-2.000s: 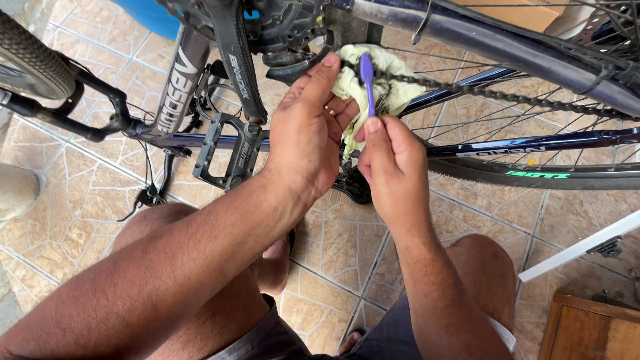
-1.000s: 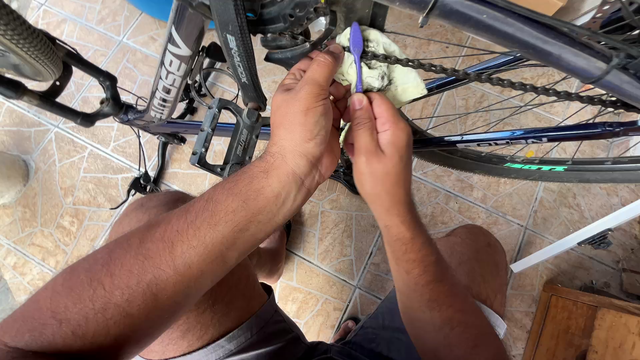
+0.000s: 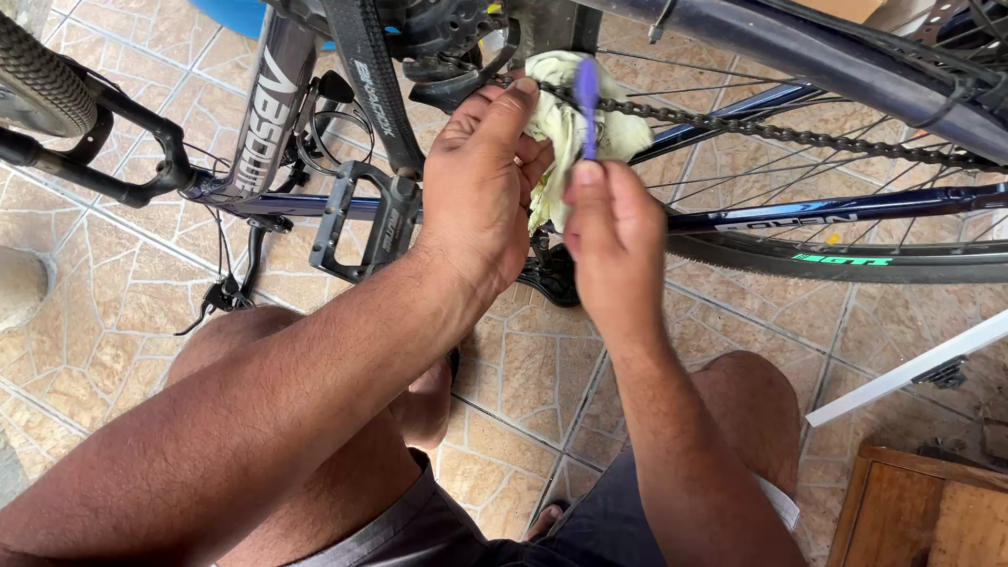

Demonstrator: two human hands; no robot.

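A bicycle chain (image 3: 756, 128) runs from the chainrings (image 3: 449, 31) at top centre toward the right edge. My left hand (image 3: 480, 173) pinches the chain near the chainrings between thumb and fingers, against a stained pale yellow cloth (image 3: 630, 135) that lies behind the chain. In my right hand (image 3: 618, 236) is the handle of a purple brush (image 3: 587, 90), probably a toothbrush; its head lies over the chain and cloth, blurred, with the bristles hidden. The black crank arm (image 3: 366, 79) and a flat pedal (image 3: 370, 216) are left of my left hand.
The bicycle frame tube (image 3: 756, 63) crosses the upper right, above the spoked wheel with its tyre (image 3: 866, 268). The front fork (image 3: 150, 146) is at the left. A white bar (image 3: 906, 370) and a wooden cabinet (image 3: 906, 504) stand at the right, on the tiled floor (image 3: 512, 378).
My right hand and the brush have shifted a little relative to the chain and cloth. My left hand keeps its pinch beside the chainrings. The brush head is blurred now.
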